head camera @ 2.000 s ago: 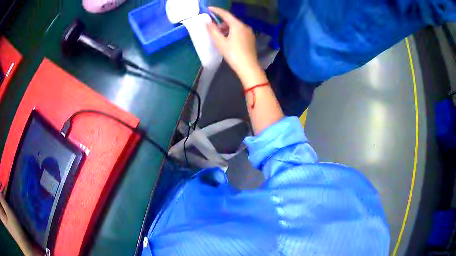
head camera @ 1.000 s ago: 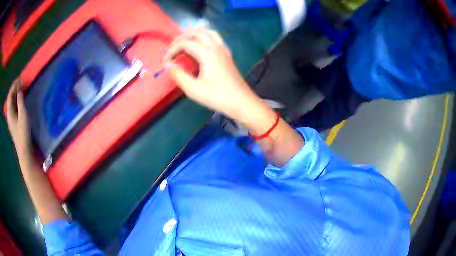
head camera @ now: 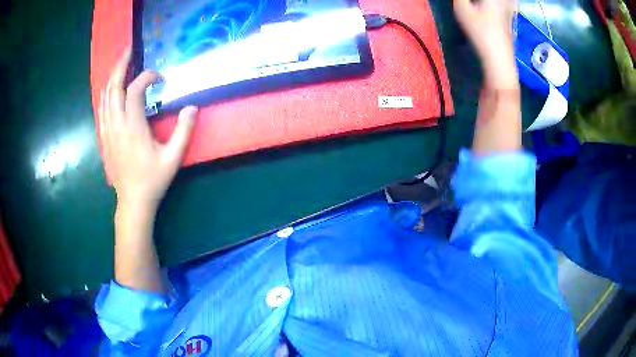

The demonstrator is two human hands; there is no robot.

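The tablet lies in the red foam tray at the top of the view, its top edge cut off. Its screen shows a blue swirl under a bright glare stripe. A black plug with a cable sits at its right edge. My left hand is at the tablet's lower-left corner, fingers apart, with a fingertip at the corner and the thumb over the foam. My right hand is right of the tray, cut off by the top edge; whether it holds anything is hidden.
The black cable runs over the tray's right side and down to the bench's front edge. A blue box with a white label roll stands right of my right hand. A person in blue clothing is at the right.
The view has swung, so the tablet and tray now lie straight ahead. My right hand has gone from the label roll, over the tray, to the bench right of it. My left hand stays at the tablet.
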